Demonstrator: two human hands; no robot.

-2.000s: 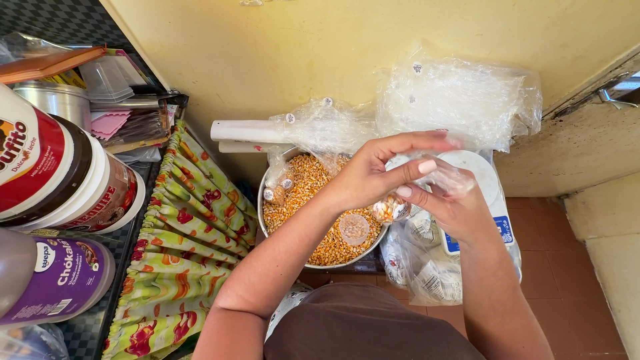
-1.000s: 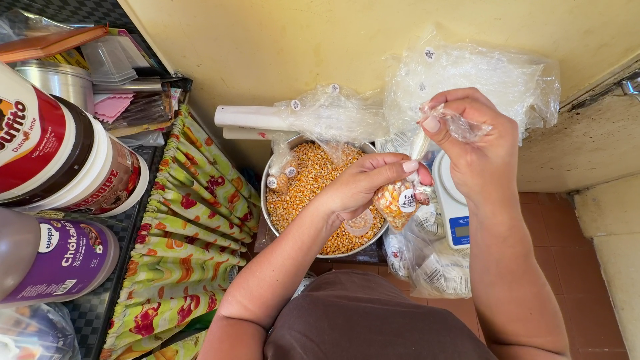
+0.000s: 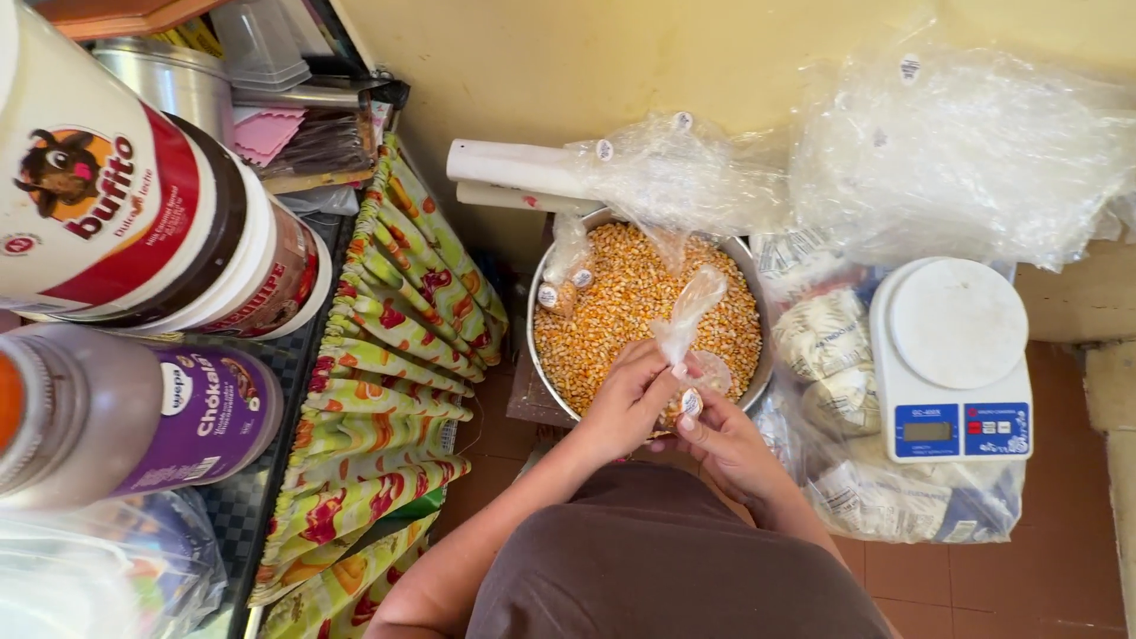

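Above the front edge of a round metal bowl (image 3: 536, 355) full of corn kernels (image 3: 603, 293), my left hand (image 3: 632, 399) pinches the gathered neck of a small clear plastic bag (image 3: 692, 311). The bag's loose top points up and away from me. My right hand (image 3: 723, 439) holds the lower part, where kernels and a round sticker (image 3: 691, 402) show. Small filled bags with stickers (image 3: 559, 288) lie on the corn at the bowl's left. A clear round container (image 3: 710, 373) rests on the corn just behind my hands.
A white digital scale (image 3: 958, 355) stands at the right on a clear bag of packets (image 3: 825, 346). Plastic bags (image 3: 958, 142) and white rolls (image 3: 515, 169) lie along the wall. At left are tubs (image 3: 115, 195), a plastic bottle (image 3: 177, 408) and a patterned curtain (image 3: 382, 382).
My right hand has come down from the bag's top to its filled lower part. Both hands are now lower, near the bowl's front edge, and the bag's top stands free.
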